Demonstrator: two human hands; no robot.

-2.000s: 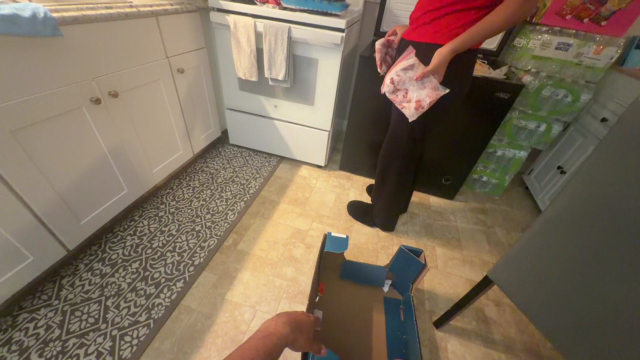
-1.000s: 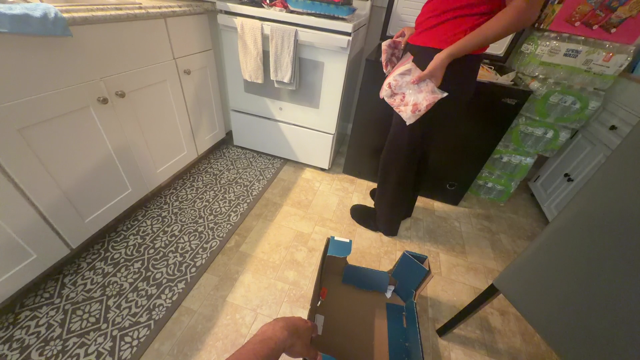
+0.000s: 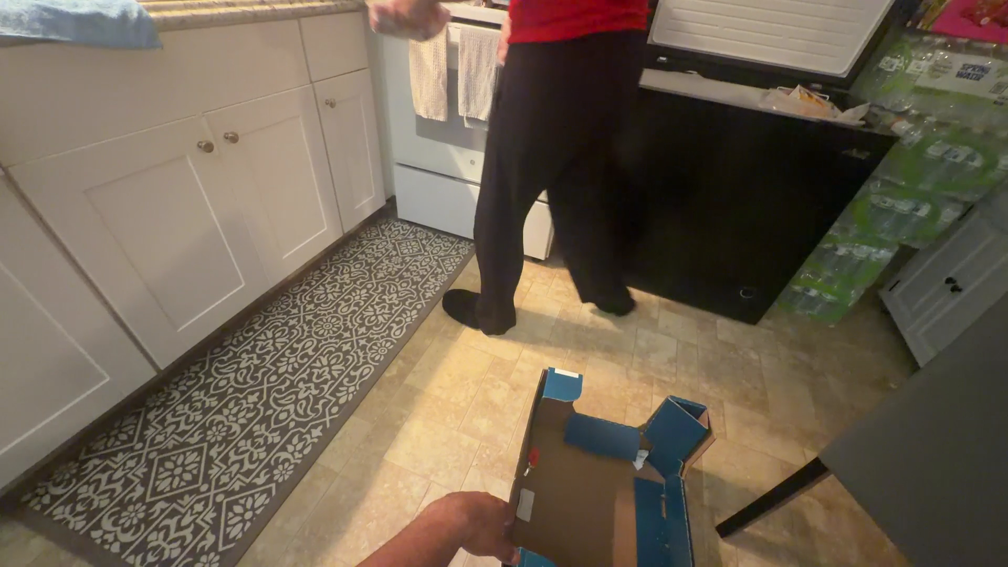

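My left hand (image 3: 482, 526) grips the near left wall of an open cardboard box (image 3: 591, 504), brown inside with blue flaps, low in the view. Small bits of paper and something red cling to the inside of the box. My right hand is out of view. Beyond the box stands a person (image 3: 543, 142) in a red top and black trousers, facing the stove; one of that person's hands, blurred, is at the top of the view, and what it holds cannot be made out.
An opened black chest freezer (image 3: 709, 189) has packages at its rim. Shrink-wrapped water bottles (image 3: 906, 205) stack beside it. A white stove (image 3: 437, 157) with towels, white cabinets (image 3: 173, 220), a patterned runner rug (image 3: 276, 378) and a dark table leg (image 3: 772, 496) surround the floor.
The person has stepped left from the freezer toward the stove, and the bag seen earlier in that person's hands is no longer plain. My left hand stays on the box.
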